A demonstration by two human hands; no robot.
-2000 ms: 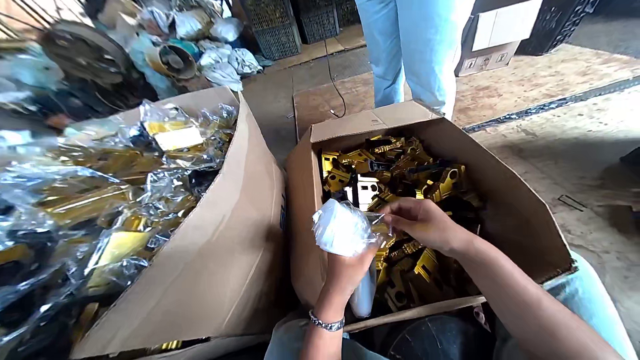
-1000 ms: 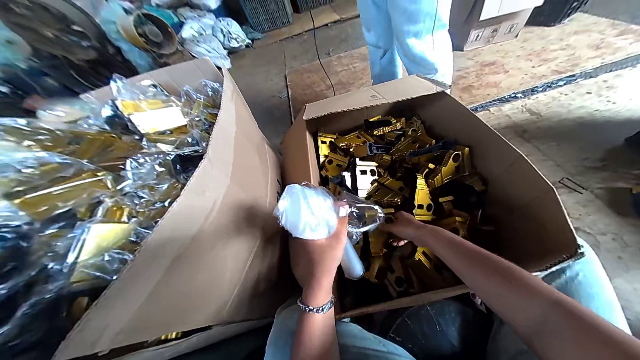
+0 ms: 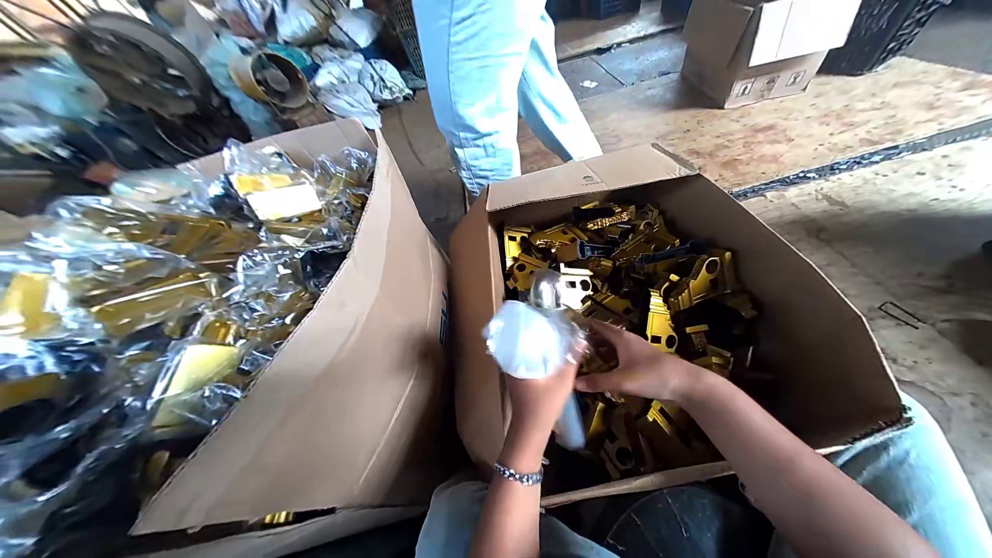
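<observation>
My left hand [image 3: 546, 387], with a chain bracelet at the wrist, is closed around a bundle of clear plastic film [image 3: 531, 341] above the near left part of an open cardboard box [image 3: 806, 310]. My right hand [image 3: 639, 360] is beside it, with thumb and fingers at the plastic's right side; whether they grip the film or a part behind it is hidden. Under both hands, many gold-coloured slotted parts [image 3: 661, 322] lie loose in the box, with a silver-white one [image 3: 575, 287] and several dark ones among them.
A larger cardboard box [image 3: 349, 372] at the left holds gold parts wrapped in clear plastic [image 3: 163, 294]. Beyond the boxes stands a person in light blue jeans [image 3: 480, 85]. Plastic bags [image 3: 356, 85] lie at the back left, a closed carton [image 3: 756, 70] at the back right.
My right hand has come up from the gold parts to beside my left hand. The person beyond the box has shifted left and their legs are farther apart.
</observation>
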